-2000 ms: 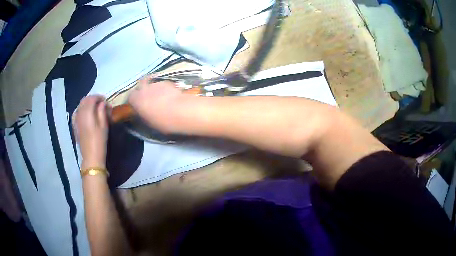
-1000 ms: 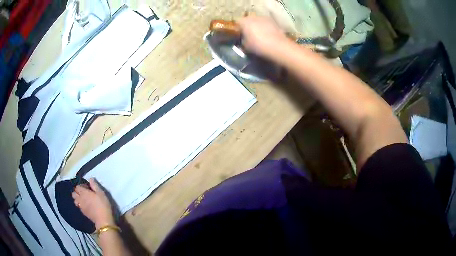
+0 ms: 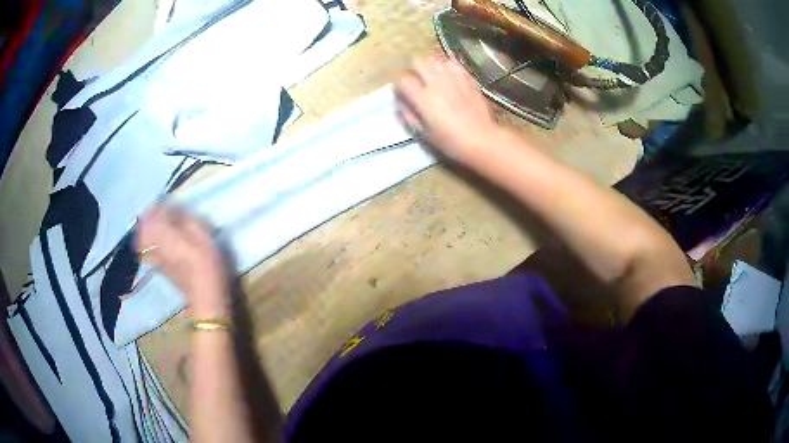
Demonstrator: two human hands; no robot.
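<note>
A long pale garment panel (image 3: 303, 186) lies slantwise in front of me, with a thin dark seam line along it and a dark piece at its left end. My left hand (image 3: 182, 255) is blurred and rests on or just above the panel's left part. My right hand (image 3: 445, 108) is at the panel's right end, fingers on the cloth; whether it grips the edge is hard to tell. The steam iron (image 3: 502, 65) with its orange-brown handle (image 3: 523, 33) stands unheld on the table beyond my right hand.
Pale panels with dark ends (image 3: 234, 78) are piled at upper left. A stack of striped panels (image 3: 78, 346) hangs at lower left. The iron's dark cord (image 3: 649, 65) curves over pale green cloth (image 3: 610, 52) at upper right. The table (image 3: 407, 238) has stains.
My right hand has let go of the iron and come to the panel's right end. The panel's broad dark stripe no longer shows. My left hand has moved up a little.
</note>
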